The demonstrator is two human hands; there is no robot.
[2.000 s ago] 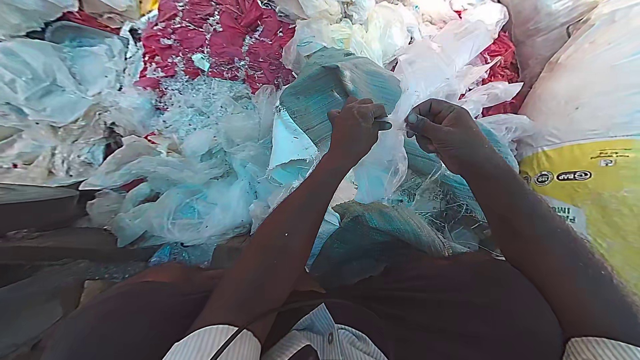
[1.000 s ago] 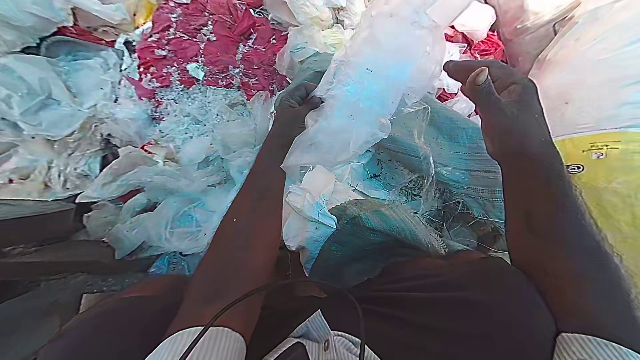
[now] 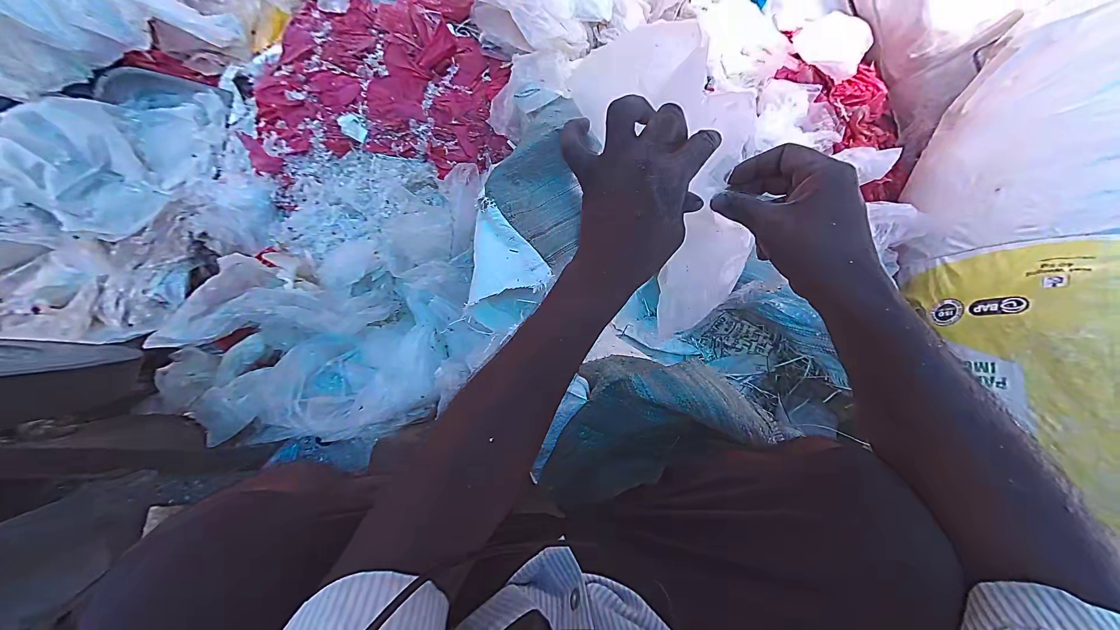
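Note:
A whitish translucent plastic sheet [image 3: 700, 262] hangs beneath and behind both hands. My left hand [image 3: 639, 175] is over the sheet with its fingers spread and curled; nothing shows clearly between them. Just to the right, my right hand [image 3: 792, 206] has thumb and fingertips pinched together at the sheet's right side; whether a bit of film is between them is too small to tell. Under the hands lies a blue-grey woven sack [image 3: 538, 188], with a white folded piece [image 3: 503, 254] at its left edge. Another fold of woven sack [image 3: 665, 402] is close to my lap.
Crumpled clear plastic film [image 3: 324, 350] is heaped on the left. Red plastic [image 3: 394, 87] strewn with small white scraps lies behind it. A large white and yellow printed sack [image 3: 1032, 350] stands at the right, beside my right forearm. Dark flat pieces [image 3: 70, 376] are at the left edge.
A second ago the translucent plastic was stretched up between my hands, which were wide apart. Now my hands are close together and the plastic hangs lower.

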